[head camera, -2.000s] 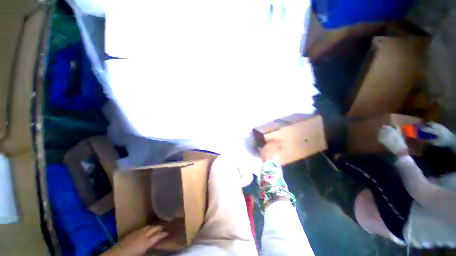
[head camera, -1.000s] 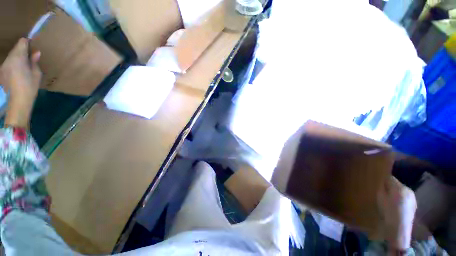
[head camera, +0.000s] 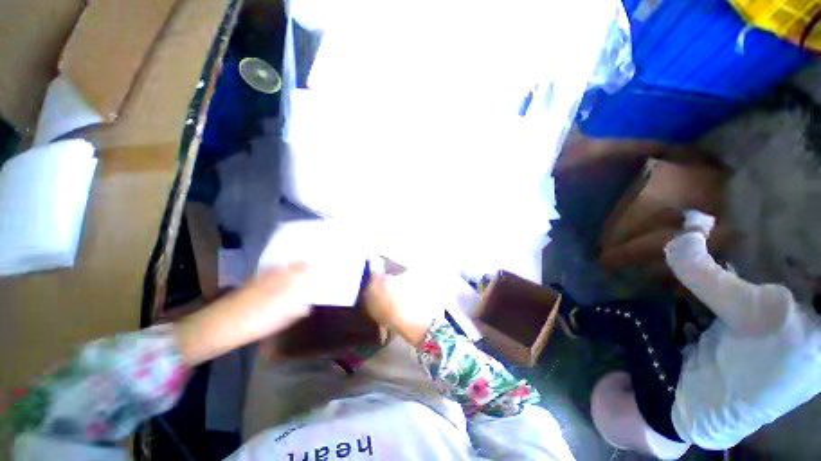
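Note:
A small open brown carton sits at my lap. A bright white foam sheet stands over its opening, its lower edge at the carton. My left hand, blurred, holds the sheet from the left side. My right hand grips the carton's right far corner, beside the sheet's right edge. Glare hides part of the sheet and the fingertips. Both forearms wear floral sleeve covers. The huge glaring white foam stack lies just ahead.
Another small open carton is to the right of my right hand. A person in white sleeves sits at right by larger cartons. The cardboard-covered bench at left bears white foam pieces. Blue crates stand behind at right.
The view has swung right. My left hand has left the bench's far side and now holds a foam sheet at my lap. My right hand and a carton are now there too.

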